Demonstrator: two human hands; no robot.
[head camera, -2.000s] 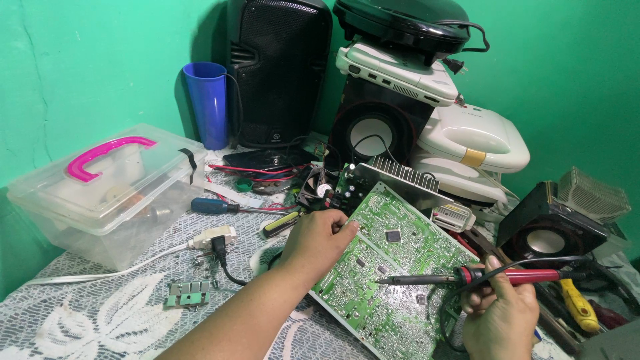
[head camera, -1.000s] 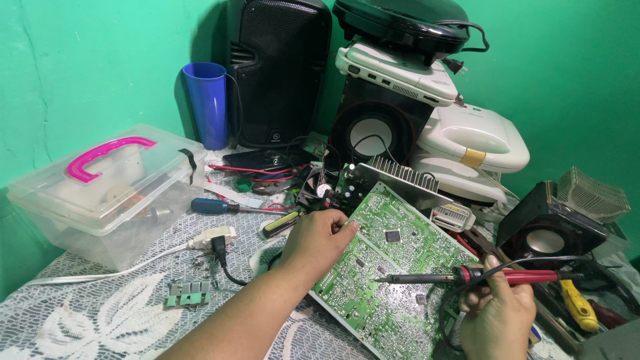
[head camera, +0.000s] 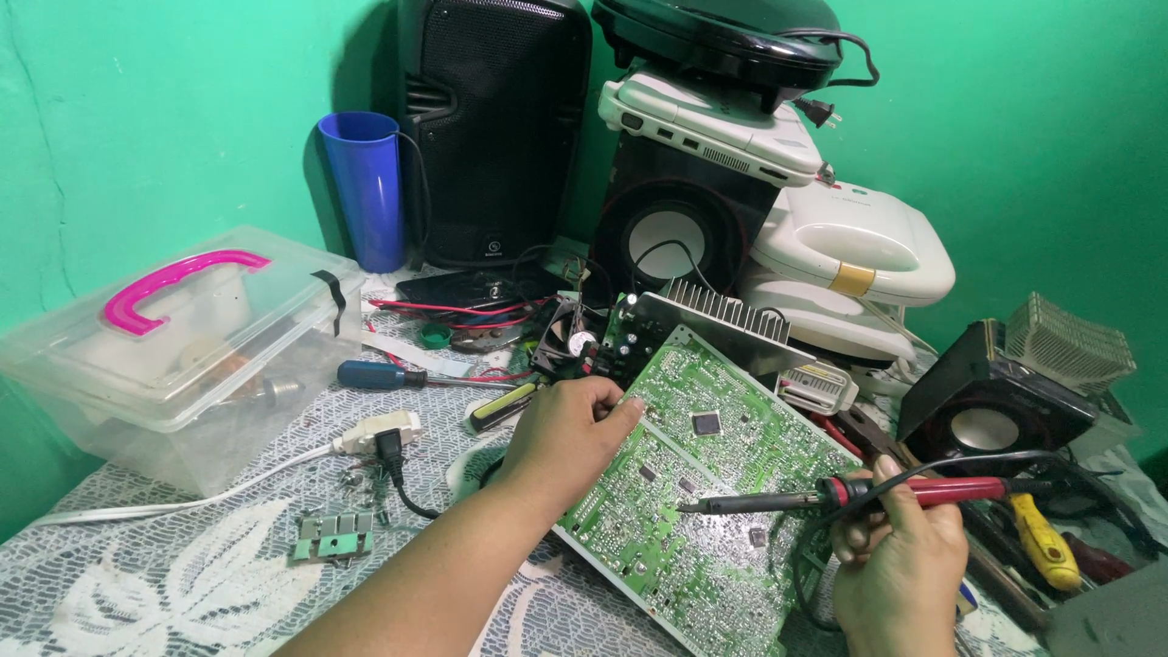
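Note:
A green printed circuit board (head camera: 703, 474), full of small solder joints and chips, lies tilted in the middle. My left hand (head camera: 575, 433) grips its upper left edge, thumb on the face and the other fingers behind. In my right hand (head camera: 899, 557) is a soldering iron (head camera: 949, 491) with a red handle, held level over the board. The iron's dark tip points left, over the board's middle; whether it touches cannot be told. Its black cord loops around my right hand. Behind the board stands a finned metal heatsink (head camera: 721, 319).
A clear plastic box (head camera: 182, 365) with a pink handle stands left. A blue screwdriver (head camera: 383, 375), a white extension cord socket (head camera: 379, 431) and a small green board (head camera: 333, 538) lie nearer. Speakers (head camera: 493, 137) and stacked appliances rise behind. At right are a small speaker (head camera: 990, 411) and a yellow-handled tool (head camera: 1045, 543).

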